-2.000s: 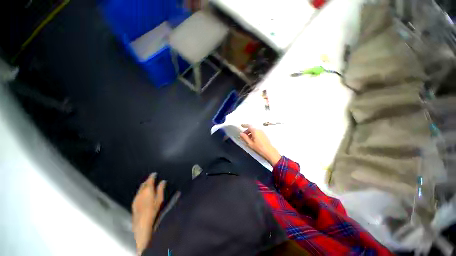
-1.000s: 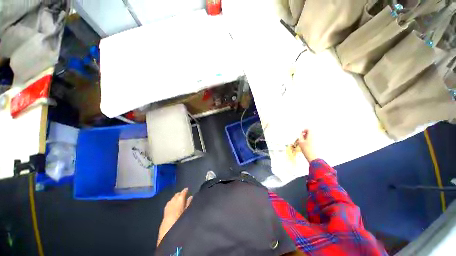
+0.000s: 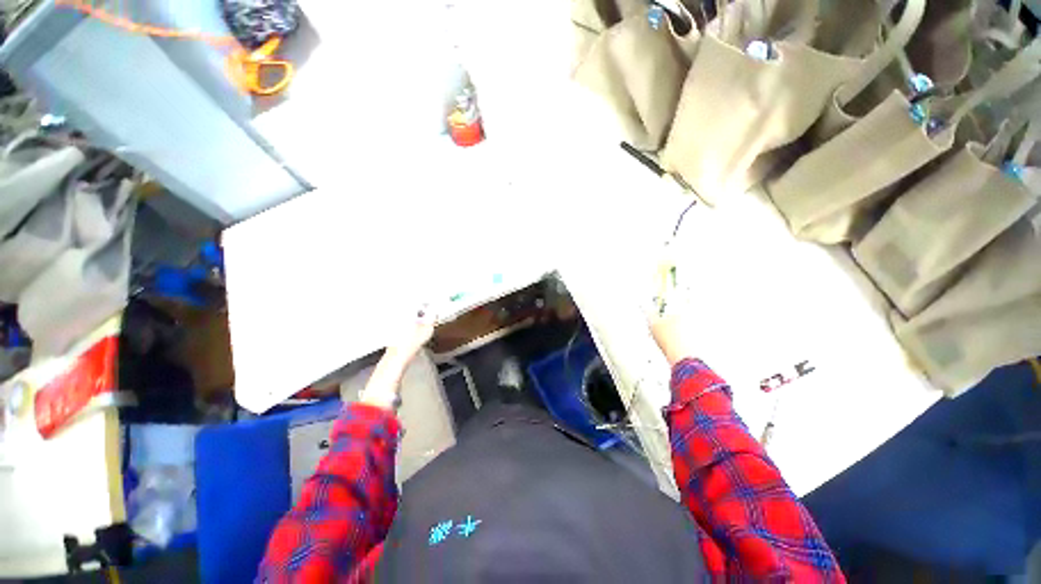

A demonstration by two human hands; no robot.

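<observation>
My right hand (image 3: 664, 324) reaches over the white table (image 3: 845, 331), its fingers washed out by glare. A small green thing (image 3: 672, 276), perhaps the air blow gun, is at its fingertips; whether I grip it is unclear. My left hand (image 3: 411, 333) is at the front edge of the other white table part, its fingertips small and blurred. Red-and-dark thread snips (image 3: 788, 374) lie right of my right sleeve, with a thin tool (image 3: 769, 424) below them. A black stick-like tool (image 3: 642, 157) lies near the beige-taupe tote bags (image 3: 731, 108).
A red container (image 3: 466, 128) stands on the back table. An orange cord (image 3: 265, 73) and a dark patterned bundle (image 3: 260, 21) are at the upper left by the grey cabinet (image 3: 148, 108). A stool (image 3: 417, 416) and blue bins (image 3: 251, 491) are below the table edge.
The view has turned and shifted towards the tables. My left hand has risen from beside my body to the table edge. My right hand has moved from the near table edge towards the green thing.
</observation>
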